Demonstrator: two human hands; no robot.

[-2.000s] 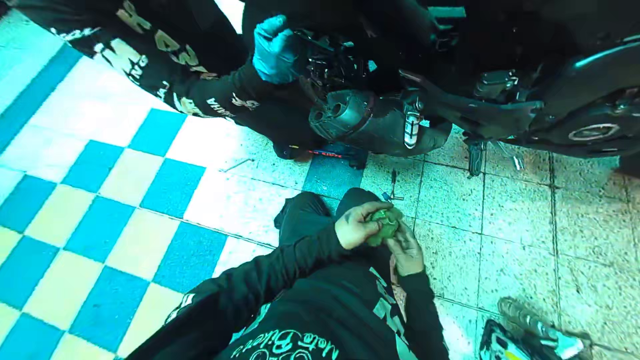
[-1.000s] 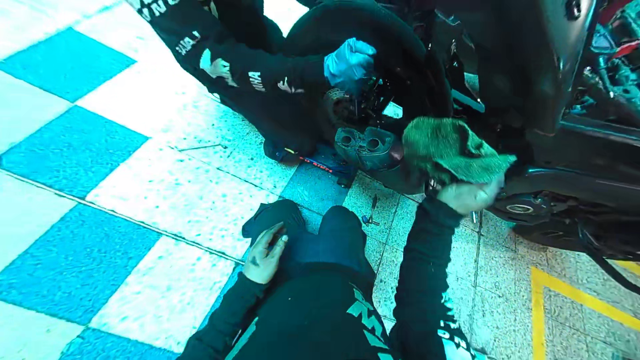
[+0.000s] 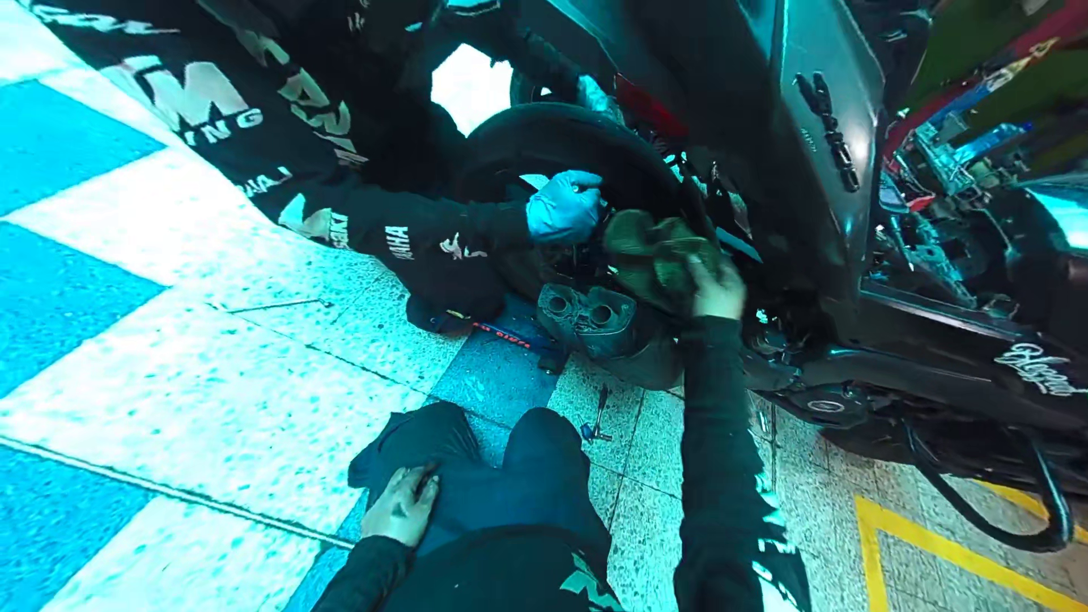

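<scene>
My right hand [image 3: 718, 285] grips a green cloth [image 3: 650, 255] beside the rear wheel of a dark motorcycle, just above its twin-outlet exhaust muffler [image 3: 608, 327]. The cloth is blurred, and the part behind it is hidden. On my left thigh rests my left hand [image 3: 404, 506], holding nothing, its fingers slightly apart. Next to the cloth, a co-worker's blue-gloved hand [image 3: 565, 206] is at the wheel hub area; whether it holds something cannot be told. The black tyre [image 3: 552, 136] rises behind that glove.
A thin metal rod-like tool [image 3: 276, 306] lies on the floor at the left. A blue tool with red writing [image 3: 506, 334] lies near the co-worker's dark shoe. Another small hand tool [image 3: 600, 416] lies by my knee. Motorcycle bodywork [image 3: 820, 127] spans the right.
Both hands were together at the cloth two seconds ago; my left hand then came to my thigh. My right hand has carried the cloth up to the wheel beside the gloved hand. The view moved closer.
</scene>
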